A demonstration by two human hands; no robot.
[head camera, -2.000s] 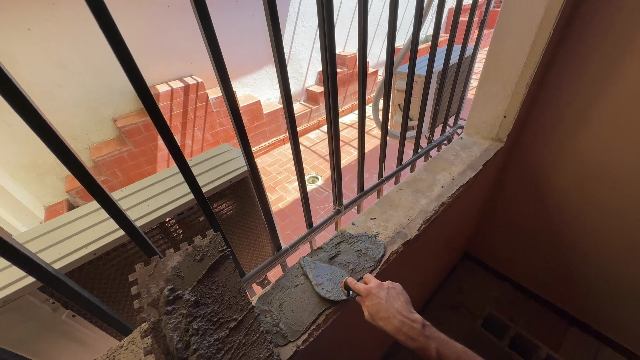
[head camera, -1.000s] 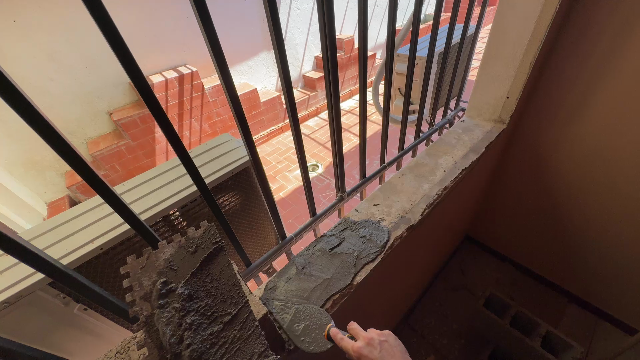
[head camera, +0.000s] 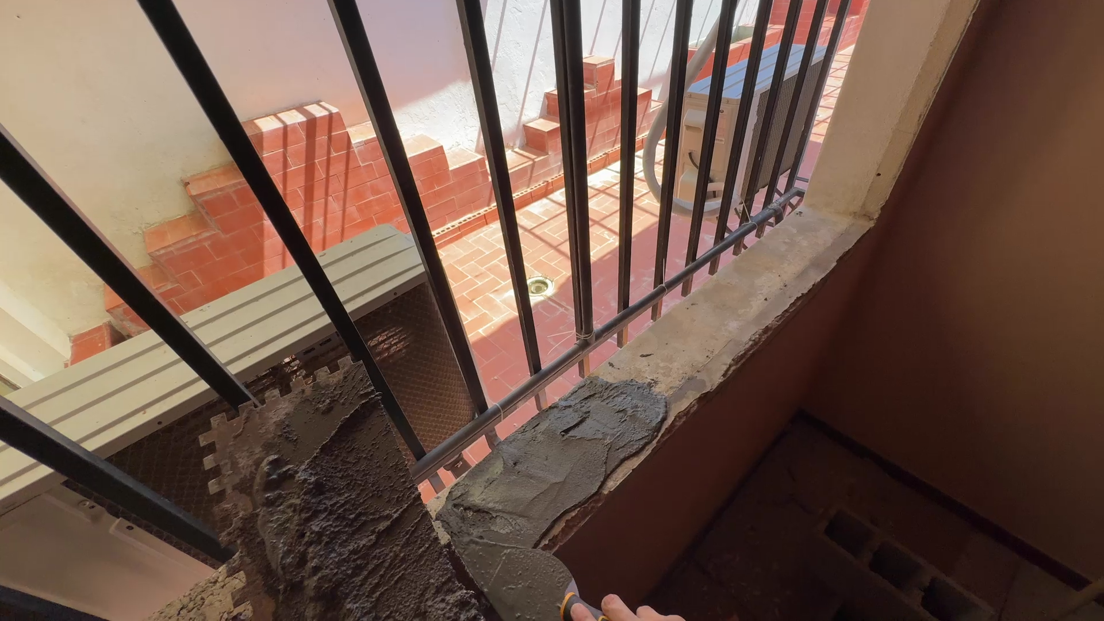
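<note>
At the bottom edge, my right hand (head camera: 625, 611) grips the black and yellow handle of a trowel (head camera: 522, 582), its rounded blade smeared with grey mortar. The blade lies at the near end of a layer of wet mortar (head camera: 552, 461) spread on the window sill (head camera: 733, 297). Just left of it, a notched trowel (head camera: 332, 509) bears a thick, rough load of mortar, its toothed edge facing left. What holds the notched trowel is hidden, and my left hand is not in view.
Black metal bars (head camera: 504, 198) and a lower grey rail (head camera: 604, 332) run along the sill's outer side. Beyond stand two outdoor air conditioner units (head camera: 345, 285) and a stepped red tile border (head camera: 285, 172). A hollow block (head camera: 897, 565) lies on the dark floor at lower right.
My right hand and the trowel have moved down and left along the sill, toward the notched trowel. Mortar under the blade's earlier place is now uncovered.
</note>
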